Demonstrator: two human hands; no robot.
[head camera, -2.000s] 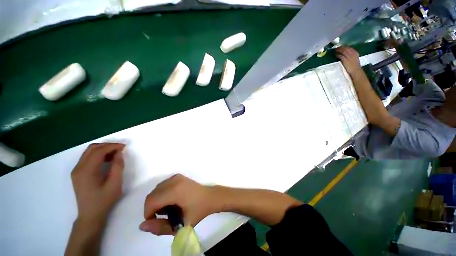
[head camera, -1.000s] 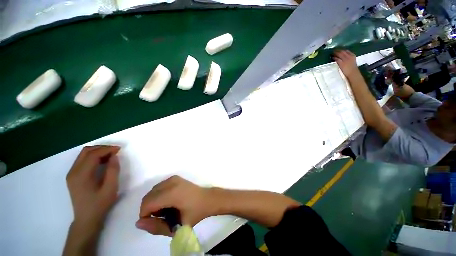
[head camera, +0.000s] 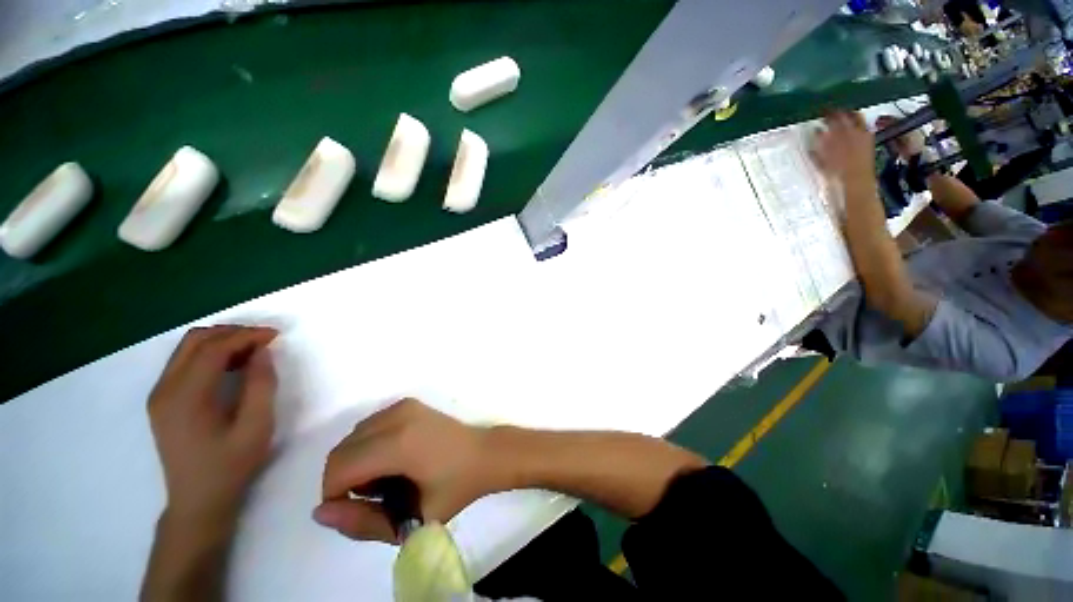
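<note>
My left hand rests on the white bench at the left, fingers curled with thumb and fingertips near each other; nothing shows in it. My right hand is closed around the black handle of a mallet-like tool. The tool's pale yellow part points down to the frame's bottom edge, where the rest is cut off. Several white oblong housings lie on the green belt beyond the bench, some with a tan face showing. Neither hand touches them.
The white bench runs along the green belt. A grey metal upright slants across the belt to the bench edge. A person in grey sits at the right, an arm over a clear ridged sheet. Boxes stand beyond.
The housings on the belt have moved left, and the one at the far left edge has gone out of view. The other person's hand has shifted. My hands have barely moved.
</note>
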